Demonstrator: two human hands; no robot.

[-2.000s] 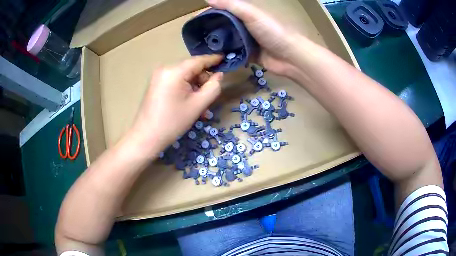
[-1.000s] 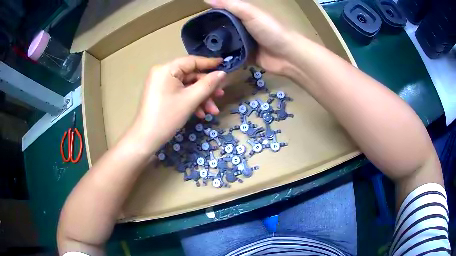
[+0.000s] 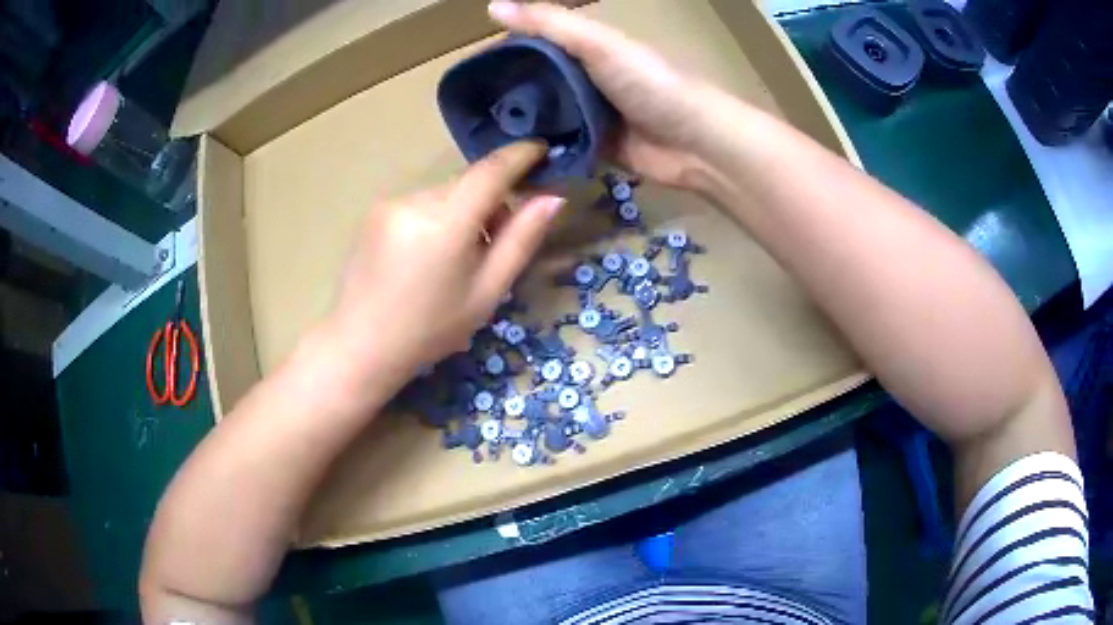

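Note:
A dark moulded housing (image 3: 522,108) is tilted with its hollow side toward me above the back of the cardboard tray (image 3: 781,388). My right hand (image 3: 647,104) holds it around its right side. My left hand (image 3: 446,250) is slightly blurred, with its index finger inside the housing's lower right, touching a small pronged insert (image 3: 558,153) seated there. The thumb is apart, outside the rim. The fingertip partly hides the insert. Loose grey pronged inserts with pale discs (image 3: 579,370) lie in a pile on the tray floor; my left hand covers some.
Orange-handled scissors (image 3: 172,361) lie on the green bench (image 3: 110,470) left of the tray. A clear bottle with a pink lid (image 3: 93,117) stands behind at left. Two dark housings (image 3: 875,51) lie at the back right, near dark stacks (image 3: 1064,92). A pale metal rail (image 3: 86,220) is at left.
My left index finger has moved deeper into the housing and pushes at the insert, its thumb now further away. The housing has shifted slightly in my right hand.

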